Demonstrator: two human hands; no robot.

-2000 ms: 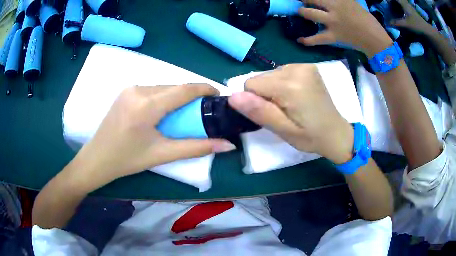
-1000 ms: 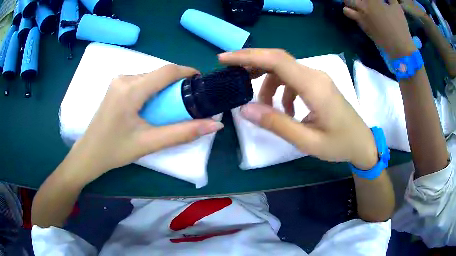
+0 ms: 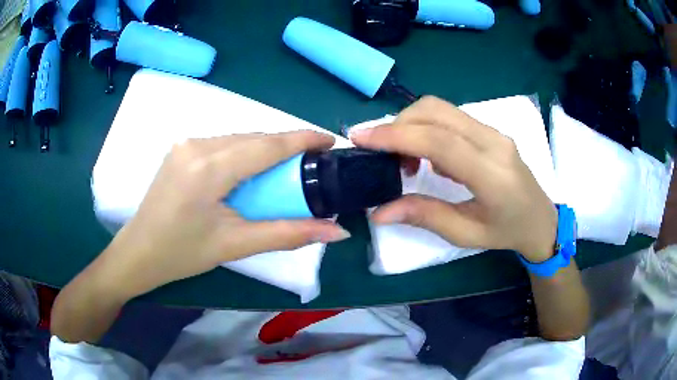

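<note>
My left hand (image 3: 215, 197) holds a light blue handle body (image 3: 271, 189) on its side, thumb below and fingers above. A black collar (image 3: 315, 184) rings its wide end, and a black end part (image 3: 367, 180) extends from it to the right. My right hand (image 3: 464, 182) is around the free end of the black part with a gap between thumb and fingers. The fingertips are close to it above and below; whether they touch it is unclear. The narrow end of the handle is hidden in my left palm. A blue strap is on my right wrist.
Wrapped white pads (image 3: 167, 119) lie under and beside my hands. Another blue handle (image 3: 338, 56) with a dark prong lies behind. Several blue handles (image 3: 46, 82) are piled at back left. A black-headed handle (image 3: 454, 12) lies at the back. A person's sleeve (image 3: 646, 297) is at right.
My right hand went from closed on the black part to loosely open around it. The piece dipped slightly since one second ago. The other person's hand left the back right.
</note>
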